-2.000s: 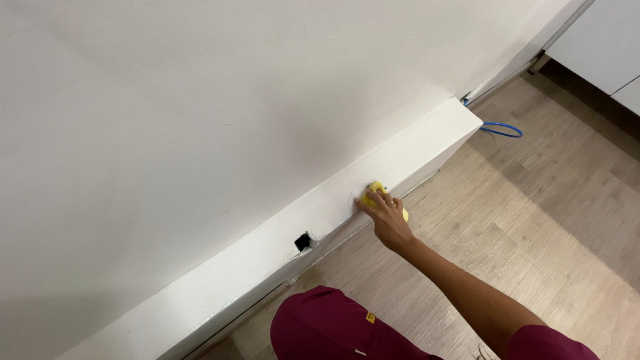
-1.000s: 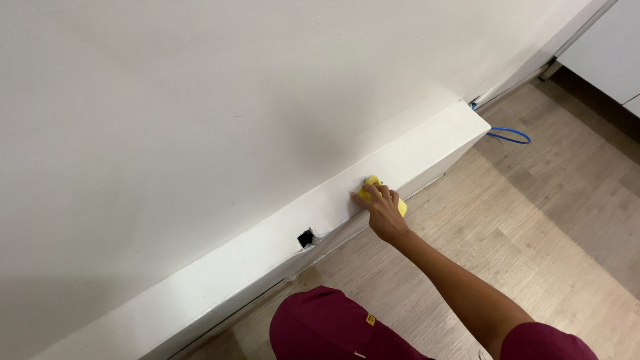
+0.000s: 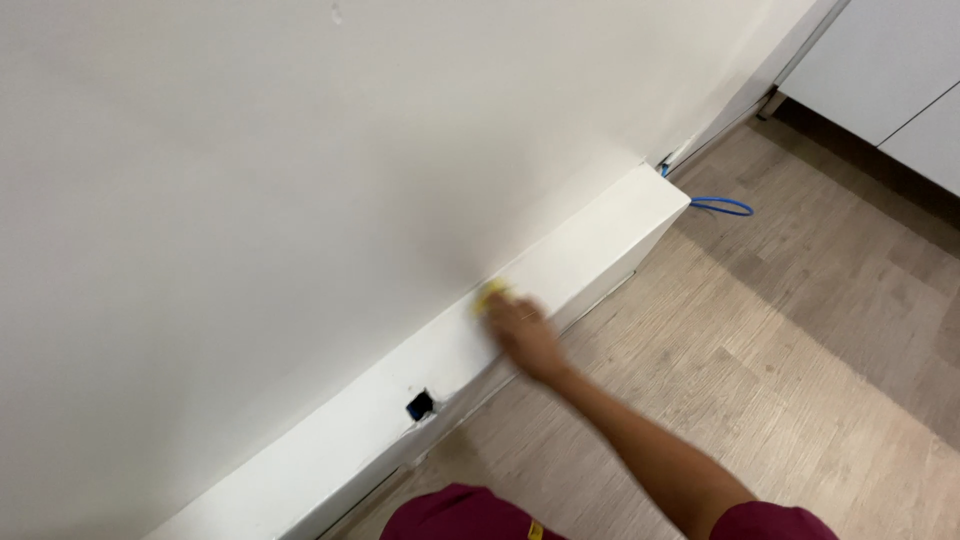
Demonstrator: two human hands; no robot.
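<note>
My right hand (image 3: 523, 330), blurred by motion, is closed on a yellow sponge or cloth (image 3: 490, 294). The yellow thing lies against the top of a long white boxed ledge (image 3: 592, 232), close to where the ledge meets the white wall (image 3: 300, 187). Left of the hand, a dark square cutout (image 3: 421, 406) with rough edges opens in the ledge near its front edge. My left hand is out of view.
A blue cable loop (image 3: 721, 206) sticks out at the ledge's far end. Wood-look flooring (image 3: 720, 375) runs along the ledge. A white cabinet (image 3: 862, 75) on short legs stands at the upper right.
My right hand has moved with the yellow thing across the ledge top toward the wall. It still holds the yellow thing.
</note>
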